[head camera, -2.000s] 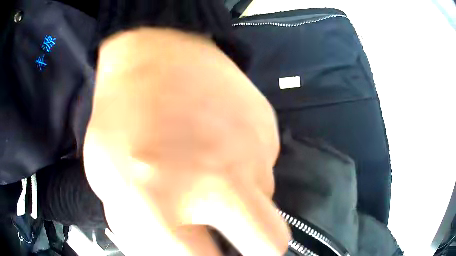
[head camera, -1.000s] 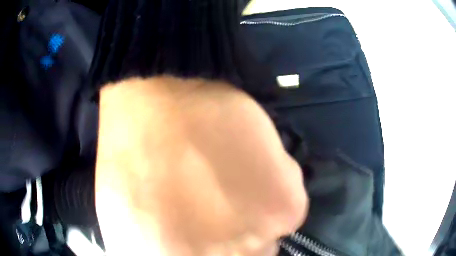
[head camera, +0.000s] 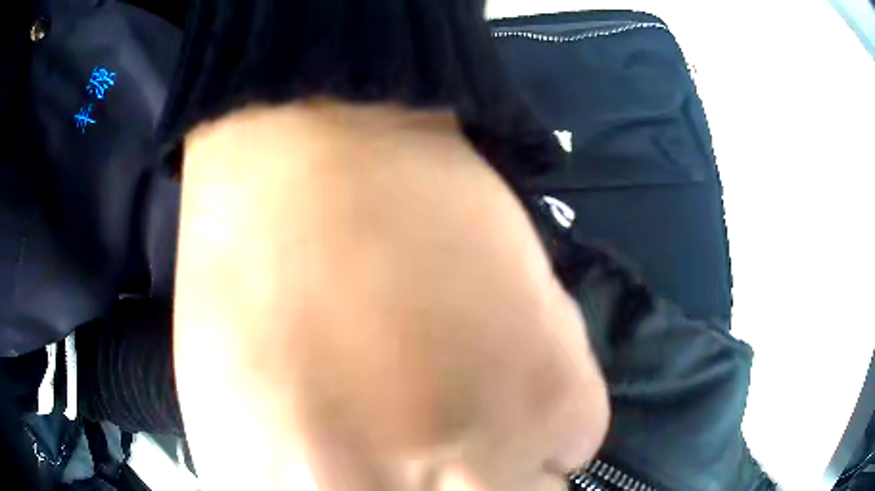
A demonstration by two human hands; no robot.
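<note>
My left hand (head camera: 384, 297), bare in a black ribbed cuff, reaches down from the top edge very close to the camera. It is blurred, and its fingers are mostly cut off by the bottom edge, so its grip cannot be told. My right hand is hidden; only a black ribbed cuff (head camera: 130, 369) shows at lower left. Crumpled dark grey fabric (head camera: 672, 388) lies beside the left hand, with silver zip teeth (head camera: 614, 477) at the bottom edge. Behind it lies a black bag panel (head camera: 643, 230) with a top zip (head camera: 576, 35) and a partly covered pale patch (head camera: 564, 141).
A pale rounded tabletop (head camera: 796, 192) extends to the right. A dark apron (head camera: 86, 201) with blue embroidered characters is at left, with white straps (head camera: 59, 374) below it. A small silver loop (head camera: 558, 211) shows beside the left wrist.
The left hand and cuff have shifted, and now partly cover the pale patch. The crumpled grey fabric has moved and bunched up towards the right. The silver loop has come into view.
</note>
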